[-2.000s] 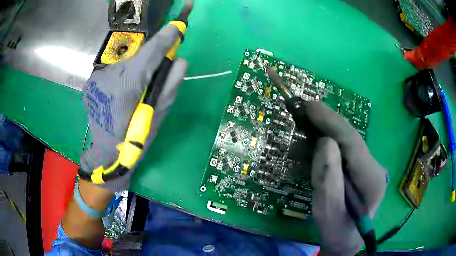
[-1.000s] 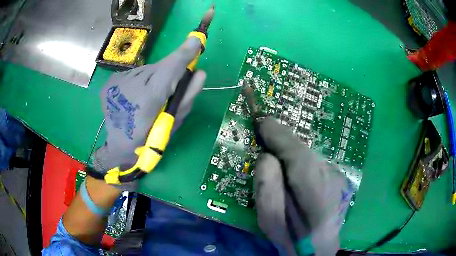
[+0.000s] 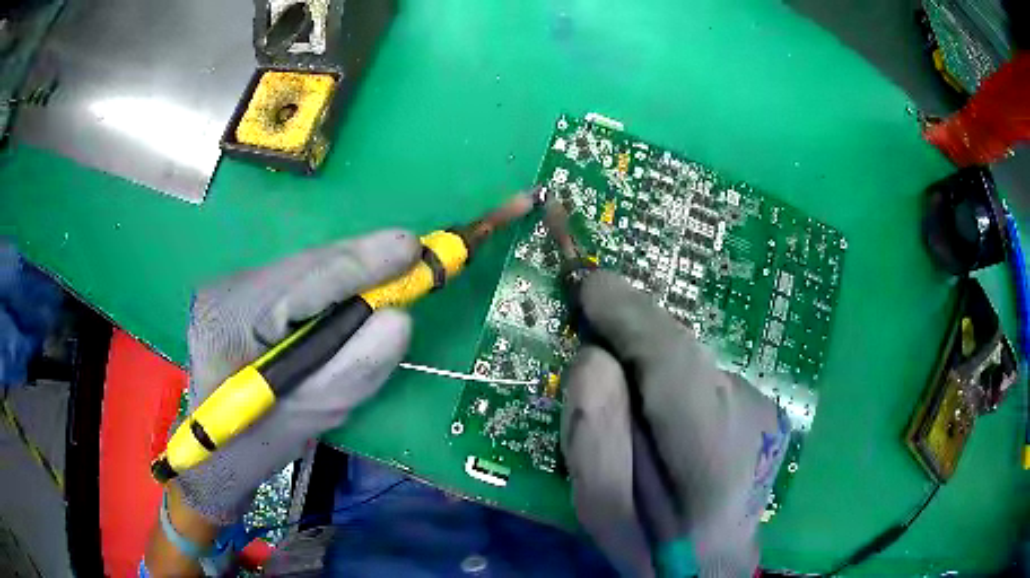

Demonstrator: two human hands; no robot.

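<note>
The green printed circuit board (image 3: 734,327) lies tilted on the green mat. My gloved left hand (image 3: 305,339) holds the yellow soldering iron (image 3: 232,418), its tip at the board's upper left edge. A pale solder wire (image 3: 441,370) runs from the left hand over the board's lower left part. My gloved right hand (image 3: 678,429) holds the black soldering iron (image 3: 570,243), its tip on the same upper left spot, close to the other tip. Whether the tips touch is unclear. The right hand hides the board's lower middle.
A yellow sponge (image 3: 285,111) in a black holder sits upper left, beside a shiny metal plate (image 3: 136,90). At the right are a round black holder (image 3: 958,220), a right iron stand (image 3: 949,390), a blue stick (image 3: 1020,305) and a red tube (image 3: 988,113). A red-lined tray (image 3: 130,440) shows lower left.
My left hand has turned and lowered its iron so the tip has come onto the board's edge. The solder wire has moved down. My right hand moved left earlier and has since stayed nearly still.
</note>
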